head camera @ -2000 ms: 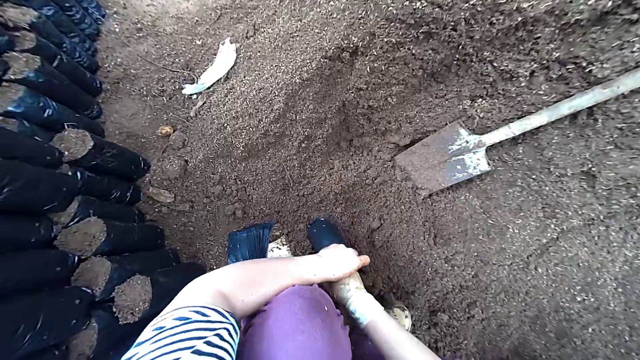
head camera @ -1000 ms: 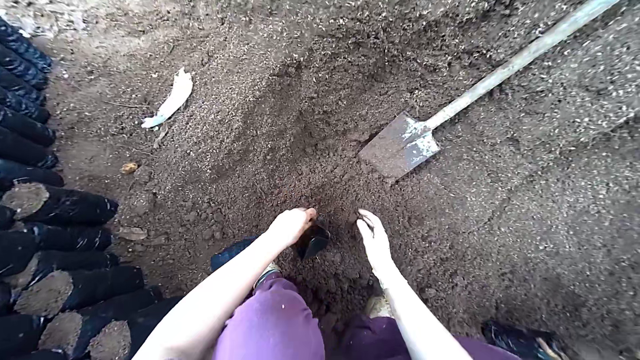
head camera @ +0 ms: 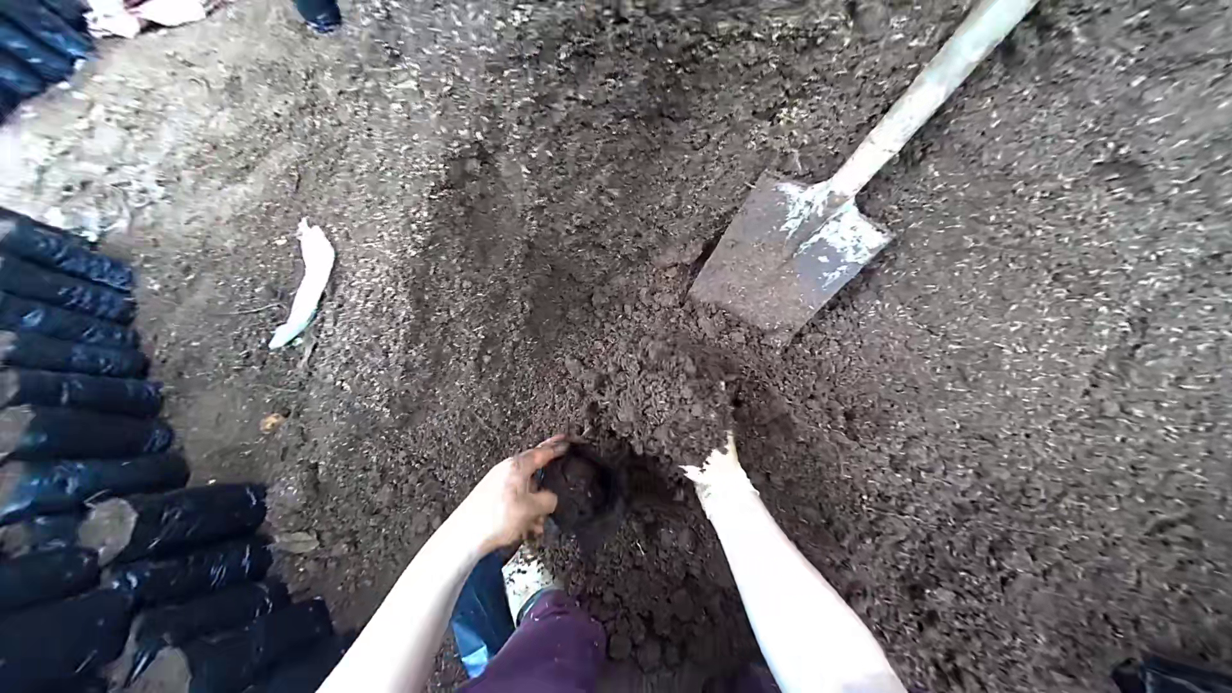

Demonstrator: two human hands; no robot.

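My left hand (head camera: 520, 496) holds the rim of a black plastic nursery bag (head camera: 580, 486), whose round mouth faces up with dark soil inside. To the right, my right hand (head camera: 717, 472) is pushed into loose brown soil (head camera: 664, 395), its fingertips mostly buried. A spade (head camera: 789, 250) with a worn metal blade and a pale handle lies on the soil beyond my right hand. Beside my left forearm, near my shoe, is a dark blue plastic piece (head camera: 481, 611).
Soil-filled black bags (head camera: 202, 520) lie stacked along the left side. A whitish strip (head camera: 308, 284) rests on the ground at upper left. Another dark plastic item (head camera: 1169, 674) is at the lower right corner. My purple-clad knee (head camera: 553, 645) is below the hands.
Two seconds ago my hands were together at the black bag. They have since parted, and my right hand has gone into the soil. The view has shifted.
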